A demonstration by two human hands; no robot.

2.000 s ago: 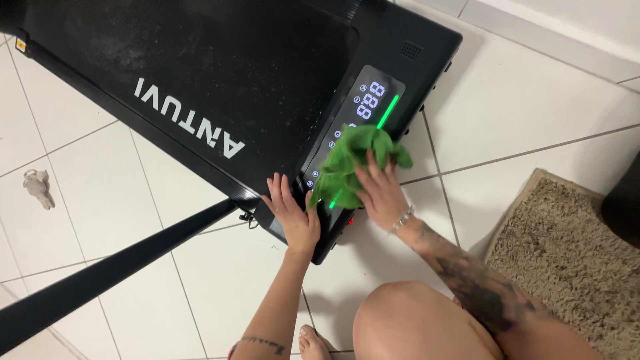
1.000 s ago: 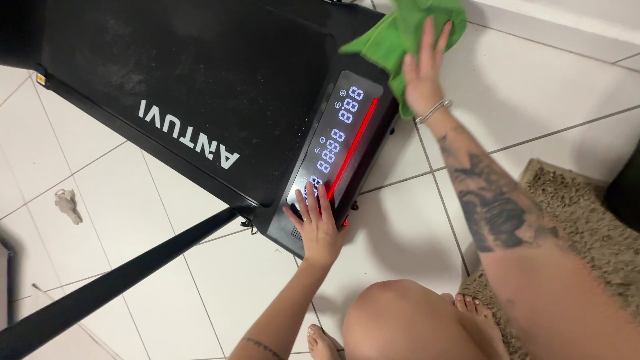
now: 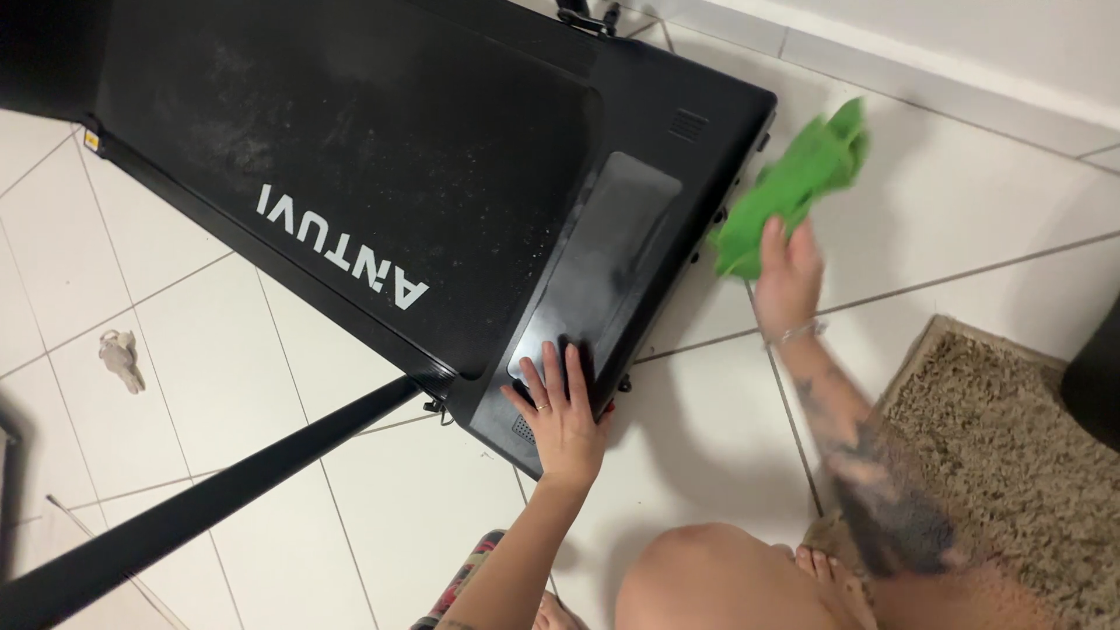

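Note:
My left hand (image 3: 564, 416) rests with spread fingers on the lower corner of a black treadmill's end cover, its fingertips over the glossy display panel (image 3: 604, 249). The panel shows no lit digits. A green cloth (image 3: 792, 188), slightly blurred, is pinched between the thumb and fingers of my right hand (image 3: 787, 271), above the floor just off the treadmill's right end. The black treadmill belt (image 3: 367, 131) carries pale dust marks and white lettering.
A long black bar (image 3: 210, 503) runs from the treadmill's near corner to the lower left. Keys (image 3: 121, 359) lie on the white tiled floor at left. A shaggy brown rug (image 3: 1006, 472) is at lower right, beside a dark object. A wall borders the upper right.
The cloth moved from the panel to beyond the treadmill's end, and my right hand still holds it. The panel's digits and coloured light strip, lit before, are dark now. My left hand stays on the cover.

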